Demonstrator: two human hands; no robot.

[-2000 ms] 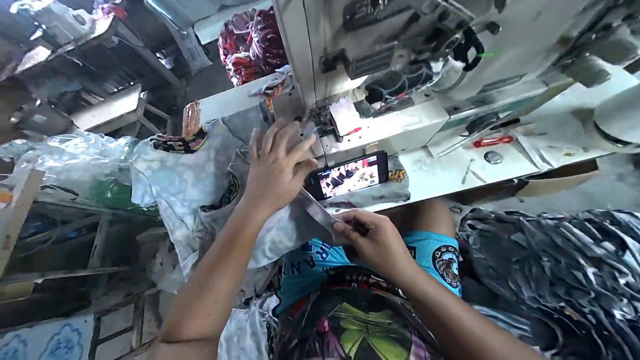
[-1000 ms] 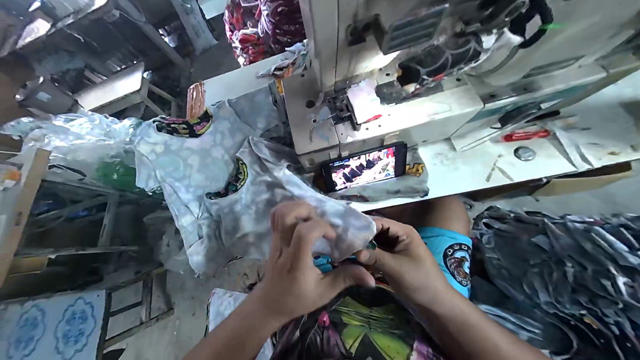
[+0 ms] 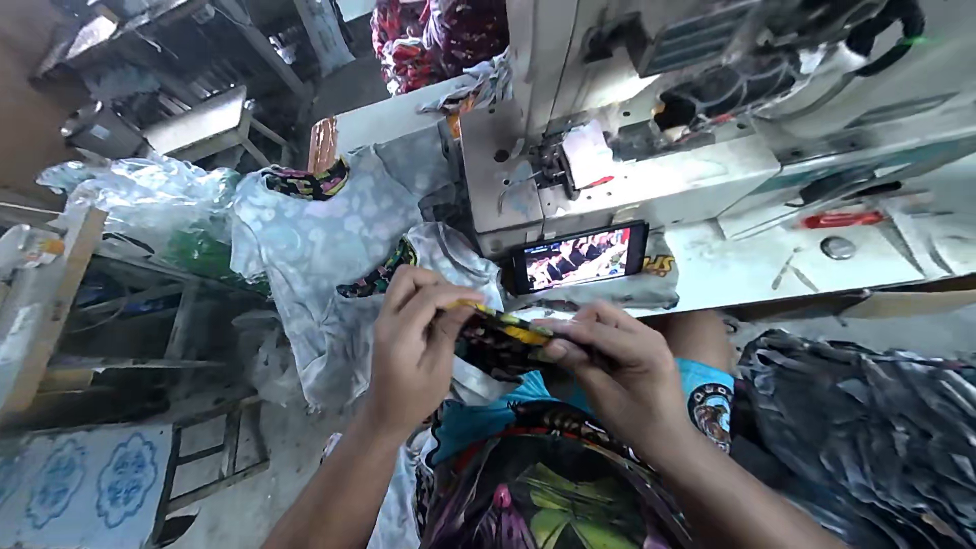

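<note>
A dark patterned fabric edge with yellow patches (image 3: 518, 329) stretches between my two hands above my lap. My left hand (image 3: 427, 328) pinches its left end, and my right hand (image 3: 610, 347) pinches the other end between thumb and fingers. Beside my left hand lies a pale grey garment (image 3: 328, 236) with a dark floral neckline, spread over the table's left end and hanging down. A second grey garment (image 3: 450, 255) with a similar neckline overlaps it. The sewing machine (image 3: 648, 183) stands just beyond my hands, a white scrap near its needle area.
A smartphone (image 3: 583, 259) with a lit screen leans against the machine bed. Red-handled tool (image 3: 842, 219), round metal piece (image 3: 838, 248) and small snips lie on the table (image 3: 705, 267) at right. Dark cloth pieces (image 3: 869, 404) are heaped at lower right; clear plastic (image 3: 152, 191) lies at left.
My hands have moved from the grey garment's pale cloth to the dark and yellow edge, which now shows between them. Compared with the oldest frame, my left hand is away from the machine.
</note>
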